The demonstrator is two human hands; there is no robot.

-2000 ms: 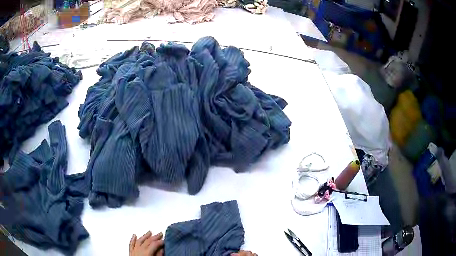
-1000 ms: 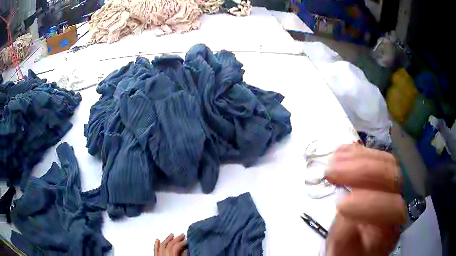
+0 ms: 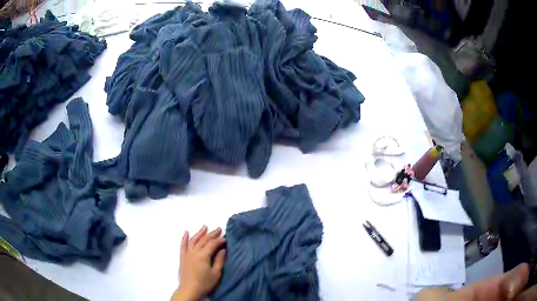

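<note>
A blue-grey ribbed knit sweater (image 3: 274,247) lies on the white table, its lower part cut off by the bottom edge. My left hand (image 3: 201,261) lies flat on the table against the sweater's left edge, fingers slightly apart, holding nothing. My right hand (image 3: 480,291) is at the bottom right corner, blurred and mostly cut off, so its grip cannot be told. Black thread snips (image 3: 377,238) lie on the table right of the sweater.
A big sweater pile (image 3: 229,88) lies beyond, with more sweaters (image 3: 59,194) at the left. At right are a white cable (image 3: 381,171), a thread cone (image 3: 427,163), a pink and black bunch (image 3: 403,178), a smartphone (image 3: 429,230) and record sheets (image 3: 443,267).
My right hand has moved from over the cable and cone down to the bottom right corner, uncovering them. The view has tilted down. My left hand stays beside the sweater.
</note>
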